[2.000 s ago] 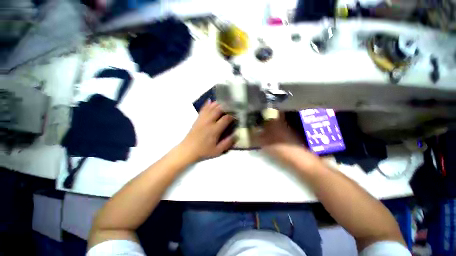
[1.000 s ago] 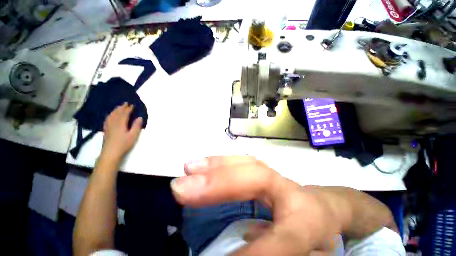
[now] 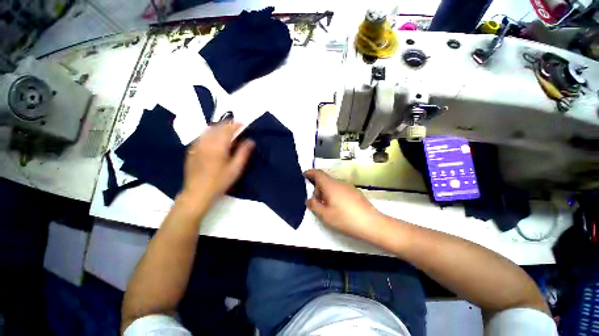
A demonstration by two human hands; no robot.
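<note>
A navy cut panel (image 3: pixel 272 161) lies on the white table just left of the needle plate (image 3: pixel 332 167). My right hand (image 3: pixel 338 203) holds its right edge between thumb and fingers. My left hand (image 3: pixel 213 161) is over the panel's left side, slightly blurred, with fingers apart; whether it touches the cloth is unclear. More navy panels (image 3: pixel 154 147) lie left of and partly under my left hand. A curved navy strip (image 3: pixel 205 102) lies above my left hand. The sewing machine head (image 3: pixel 374 105) stands to the right, with nothing visible under the presser foot (image 3: pixel 349 146).
A rumpled navy heap (image 3: pixel 248 49) lies at the table's back left. A smartphone (image 3: pixel 452 168) with a purple screen lies right of the needle, beside dark cloth (image 3: pixel 502 200). A yellow thread cone (image 3: pixel 376 38) stands on the machine. A second machine (image 3: pixel 43 102) is far left.
My left hand has moved right from the left-hand pile. My right hand has moved from near the camera to the table and taken the edge of a panel, now lying beside the needle plate.
</note>
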